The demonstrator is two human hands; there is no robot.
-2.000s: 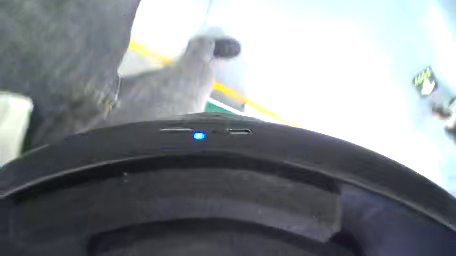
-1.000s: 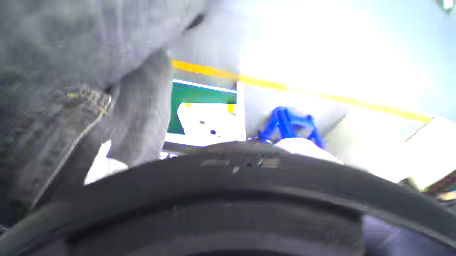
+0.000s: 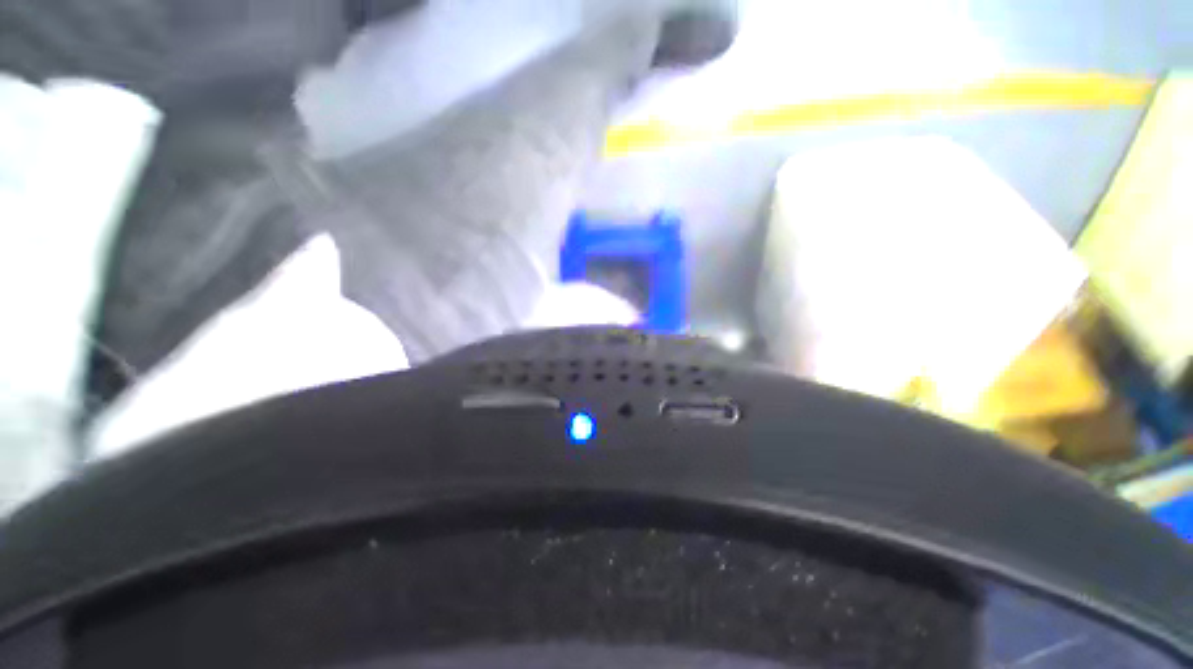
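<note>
A black curved headset device fills the lower part of the view, close to the lens. Rows of small holes run along its upper edge. A slim raised button, a glowing blue status light and a USB-C port sit below the holes. A dark speckled foam pad lies along the bottom. Neither of my hands can be made out, and what holds the device does not show.
Grey trouser-like cloth and white cloth are at the left. A blue stool stands behind the device. A pale box-like object and brown cartons are at the right. A yellow floor line crosses behind.
The view has turned. The blue stool and pale box now appear in different places, and the green-topped surface has left the view. The blue light and rows of holes show clearly now.
</note>
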